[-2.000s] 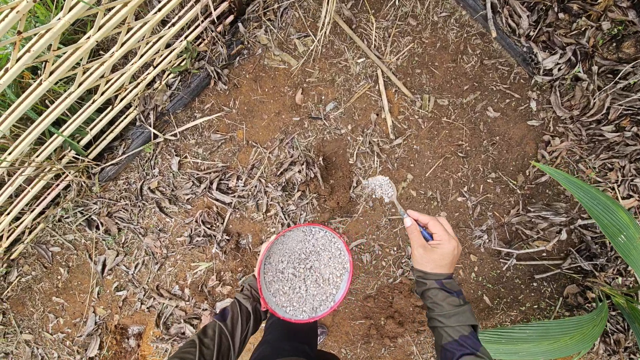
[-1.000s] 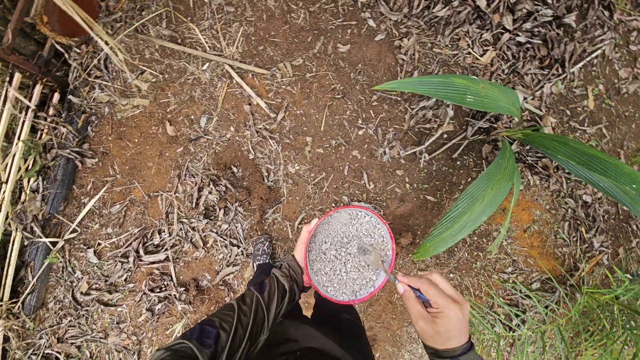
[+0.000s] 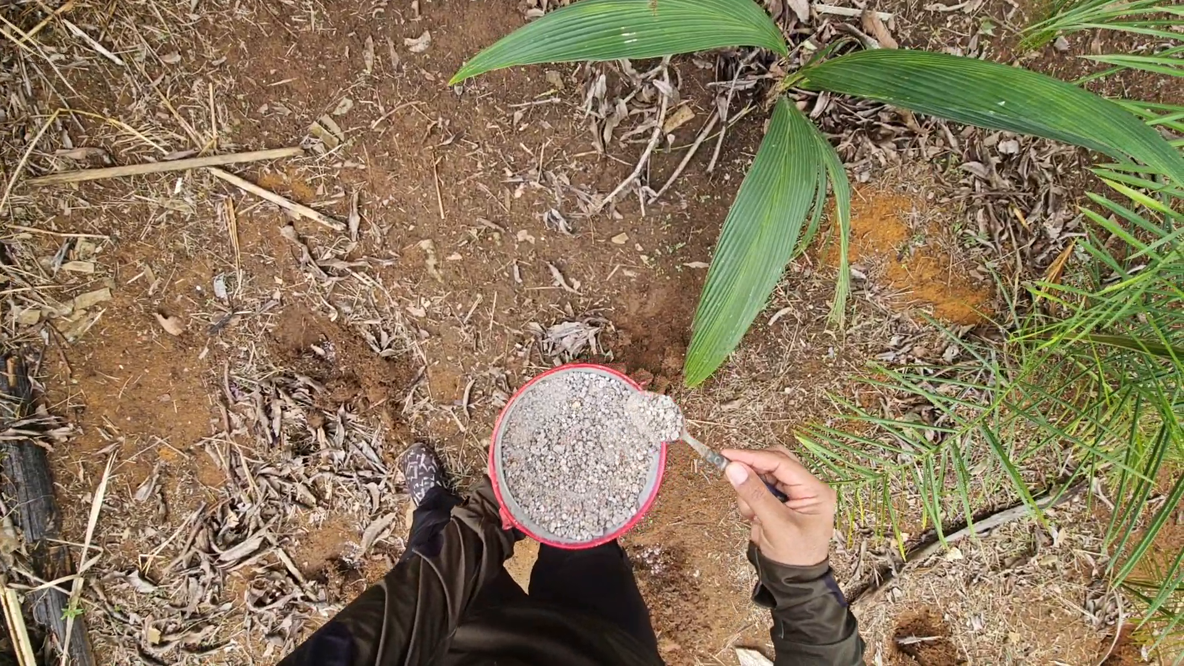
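A round container with a red rim [image 3: 497, 481] is full of grey-white granules [image 3: 578, 462] and sits in front of my body. The sleeve of my left arm reaches its lower left side, but the container hides my left hand. To the right, my right hand [image 3: 786, 504] grips a metal spoon [image 3: 708, 452] by its dark handle between thumb and fingers. A heap of granules [image 3: 655, 416] covers the spoon's bowl, which is over the container's upper right rim.
A plant with broad green leaves [image 3: 754, 240] stands at the upper right, one leaf tip close above the container. Thin-leaved green plants [image 3: 1045, 398] grow at the right. Dry leaves [image 3: 268, 462] and cane pieces [image 3: 171, 166] litter the soil. My shoe [image 3: 424, 470] is left of the container.
The spoon was loaded over soil two seconds ago, then in the granules one second ago; now it is heaped at the container's right rim. The view has shifted toward the broad-leaved plant.
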